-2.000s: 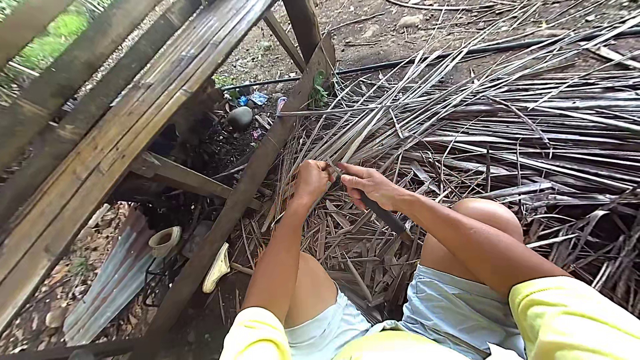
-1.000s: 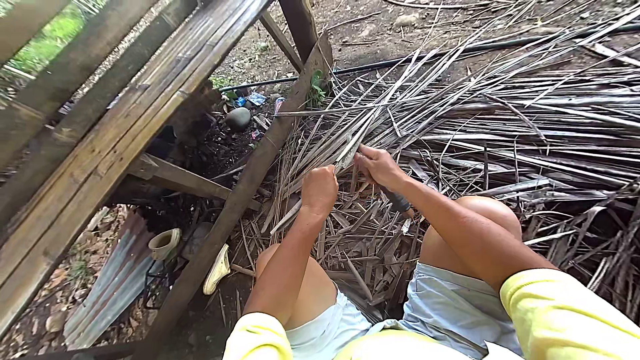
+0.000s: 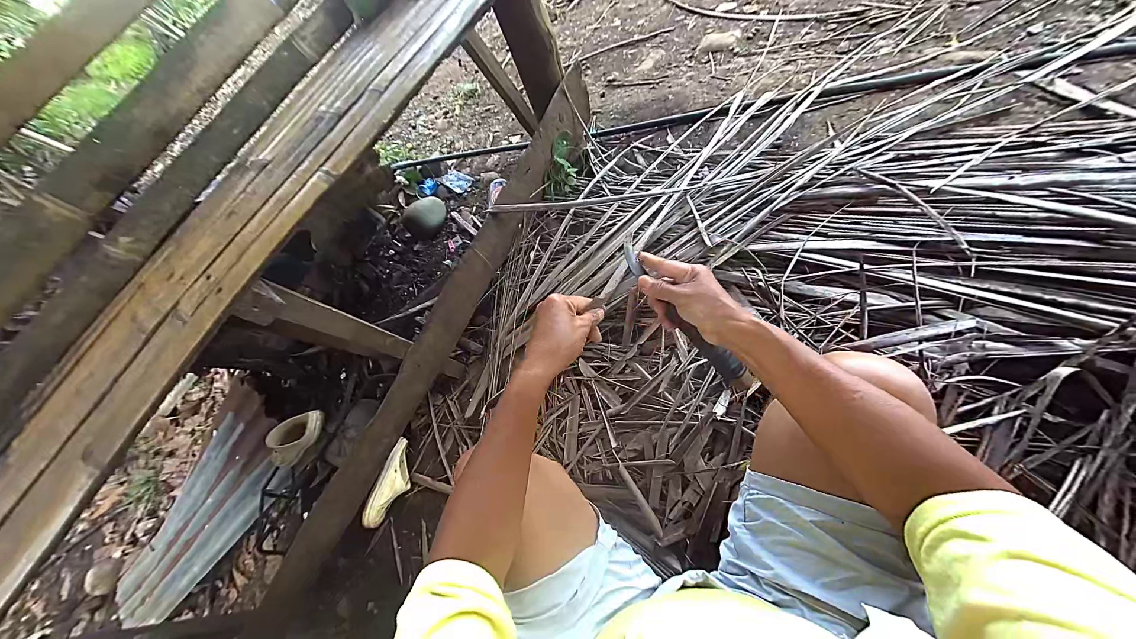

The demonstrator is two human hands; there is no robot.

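Observation:
My left hand [image 3: 561, 333] is closed on the end of a dried palm leaf strip [image 3: 596, 304], just left of my other hand. My right hand [image 3: 692, 297] grips a curved-blade knife [image 3: 632, 256]; the blade tip points up past my fingers and the dark handle [image 3: 721, 357] runs down below my palm. A gap separates the two hands. Beyond and to the right of them lies a heap of long dried palm leaf strips [image 3: 887, 231]. Short leaf scraps [image 3: 657, 435] cover the ground between my knees.
A bamboo bench [image 3: 257, 222] with a wooden brace [image 3: 444, 346] stands at my left. Near it are a rounded stone [image 3: 424, 216], a pale shoe [image 3: 387, 484], a round container [image 3: 295, 437] and a corrugated metal sheet [image 3: 200, 515]. A black hose [image 3: 870, 84] crosses the ground behind the heap.
Two seconds ago my hands were together at the knife; now they are apart. Since one second ago my right hand has moved up a little, and the curved blade shows clearly above its fingers.

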